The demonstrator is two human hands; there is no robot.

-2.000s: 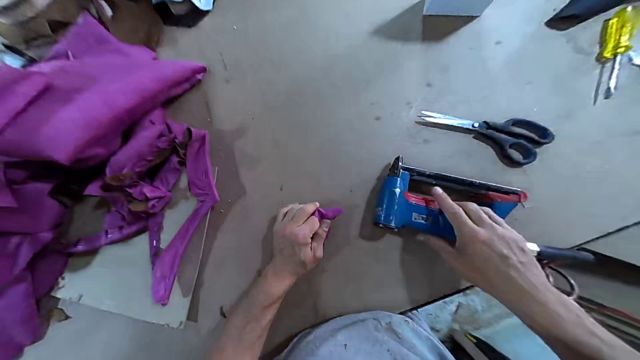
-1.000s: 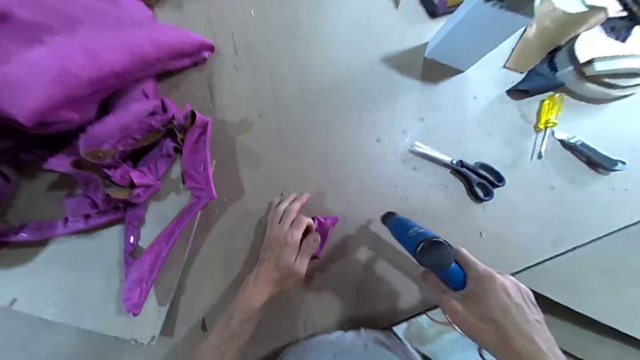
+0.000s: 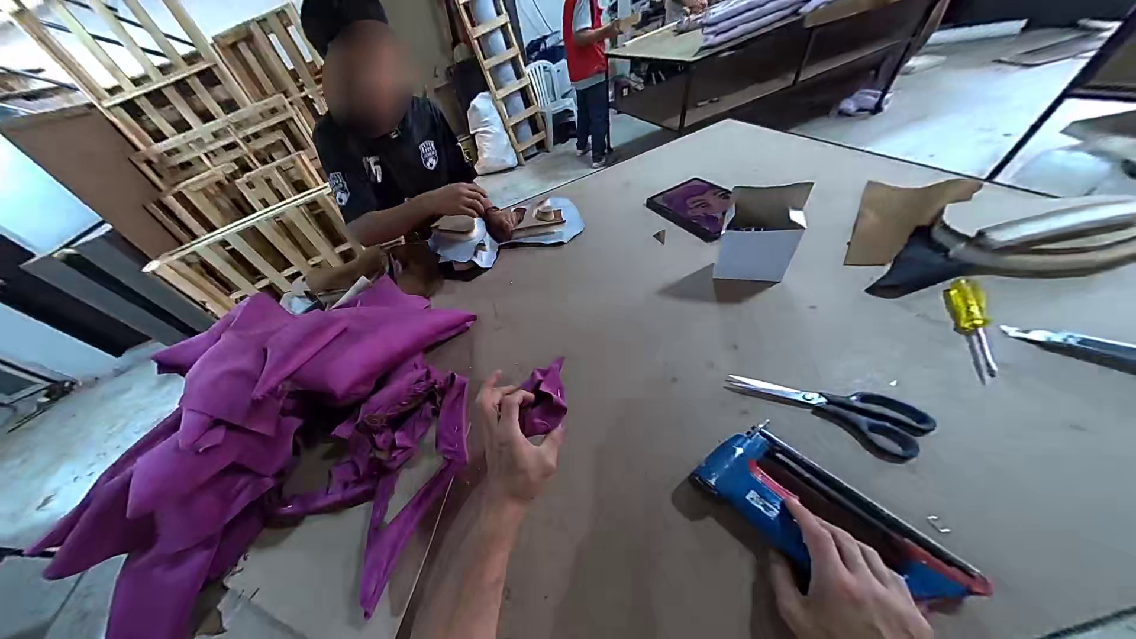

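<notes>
My left hand (image 3: 519,439) holds a small folded piece of purple fabric (image 3: 548,399) between thumb and fingers over the table. Lying on its side at the lower right is a blue and red staple gun (image 3: 754,501), and my right hand (image 3: 843,568) rests on its handle, fingers over it; how firmly it grips cannot be told. Black-handled scissors (image 3: 834,408) lie partly spread just beyond the staple gun. A large heap of purple fabric (image 3: 302,355) with long strips spreads to the left of my left hand.
Across the table a co-worker's hands (image 3: 461,202) handle pale pieces. An open white box (image 3: 761,244) stands at the back beside a dark flat case (image 3: 692,207). A yellow-handled screwdriver (image 3: 967,306) and a utility knife (image 3: 1074,344) lie right. A loose staple (image 3: 938,524) lies near the staple gun.
The view has tilted up. One second ago the staple gun was upright in my right hand; now it lies on its side under that hand. The purple piece stays in my left hand.
</notes>
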